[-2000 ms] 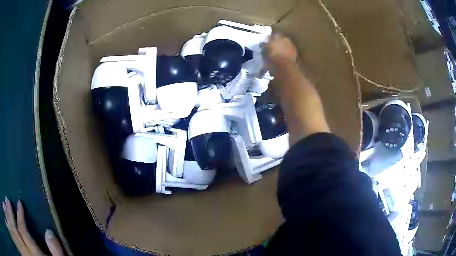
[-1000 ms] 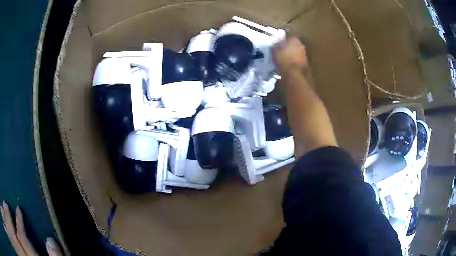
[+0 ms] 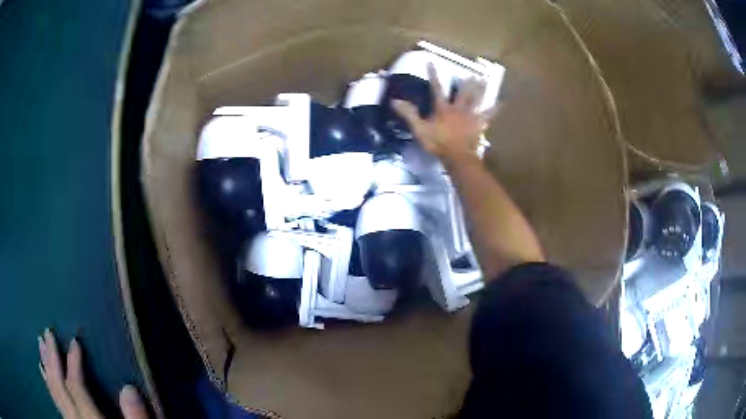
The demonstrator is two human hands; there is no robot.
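Note:
Several white-and-black dome cameras with white brackets lie piled in a large brown carton [image 3: 352, 368]. My right hand [image 3: 448, 121] is spread over the camera at the top right of the pile [image 3: 409, 74], fingers apart, touching or just above it; which cannot be told. Its palm and fingers hide part of that camera. Another camera [image 3: 391, 245] lies lower in the pile, with its black ball facing down. My left hand [image 3: 78, 385] is at the lower left, cut off by the picture's edge, with fingers apart on the dark green surface.
The dark green bench surface [image 3: 57, 204] runs along the left, with a dark gap between it and the carton. At the right, more white-and-black cameras [image 3: 675, 225] lie in a second carton. Brown cardboard flaps [image 3: 662, 82] rise at the upper right.
My right hand has moved from the bracket edge onto the top right camera, and its fingers have opened out. The whole view has shifted, so everything appears further right.

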